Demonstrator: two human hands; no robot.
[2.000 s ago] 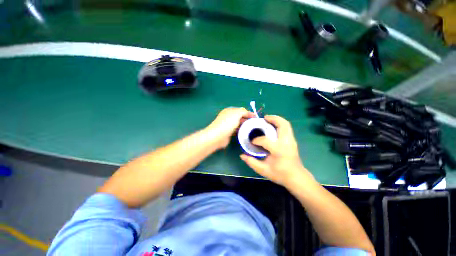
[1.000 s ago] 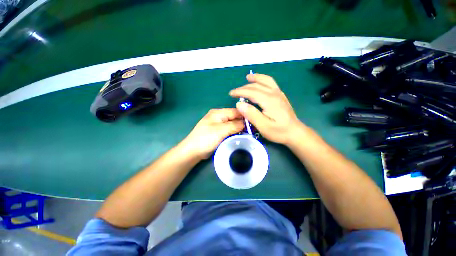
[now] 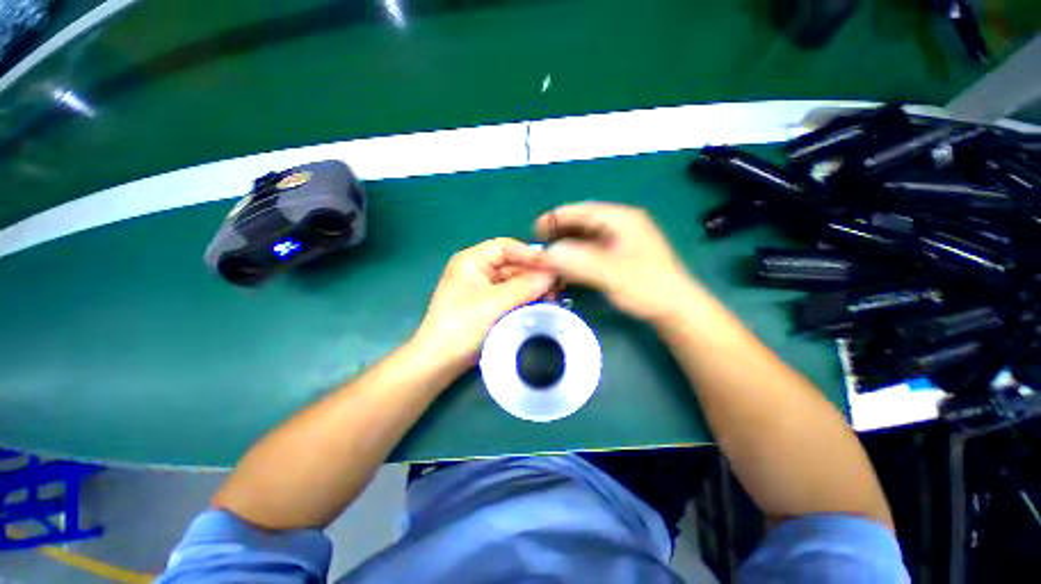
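The silver-ringed motor housing [image 3: 502, 363] stands ring up near the bench's front edge, its dark central hole facing me. My left hand [image 3: 485, 299] is just behind and left of it, fingertips pinched at the lead wires at the housing's far side. My right hand [image 3: 616, 260] is blurred, its fingertips close to the left fingertips. A small pale piece shows between the fingertips. The fingers hide most of the wires, and I cannot tell whether the right fingers grip any.
A grey display unit [image 3: 290, 224] with blue lit digits stands at the left. A pile of black handles [image 3: 902, 245] lies at the right, partly on a white sheet [image 3: 896, 406]. A white strip [image 3: 457, 155] crosses behind. A blue stool [image 3: 46, 500] is below left.
The housing has come from my right hand to stand ring up on the mat. Both hands have moved to its far side, at the wires. The view has shifted.
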